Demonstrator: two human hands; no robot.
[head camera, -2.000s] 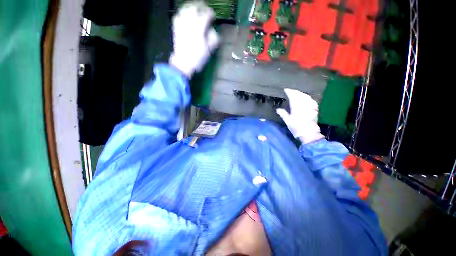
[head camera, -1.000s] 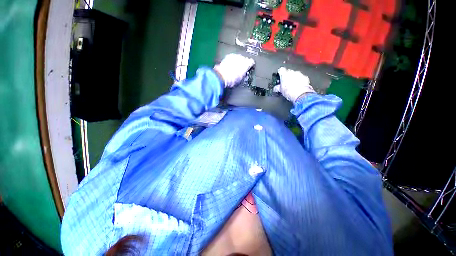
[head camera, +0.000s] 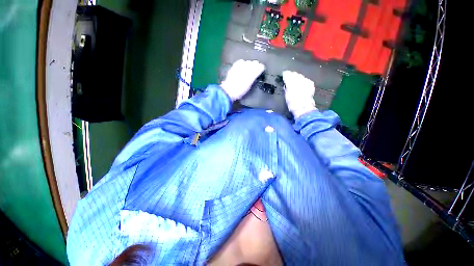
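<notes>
Small dark circuit boards (head camera: 267, 87) lie between my two white-gloved hands, above the grey work pad (head camera: 239, 52). My left hand (head camera: 242, 79) is at their left end, fingers curled on a dark piece. My right hand (head camera: 299, 91) is at their right end, fingertips against a dark piece. The boards are small and blurred, so their exact count and whether they touch the pad cannot be told. The red-orange loading tray (head camera: 332, 36) lies beyond, with several green boards (head camera: 292, 32) in its left cells.
The green mat (head camera: 355, 98) shows right of the pad. Wire shelving (head camera: 423, 88) stands at the right. A black box-like object (head camera: 101, 67) is at the left, beside a long green bench (head camera: 18, 130). A blue cord (head camera: 183, 78) lies near my left sleeve.
Two seconds ago my left hand was far forward near the strip bin and the boards lay on the pad. Both hands then came to the boards; since one second ago my right hand has shifted slightly.
</notes>
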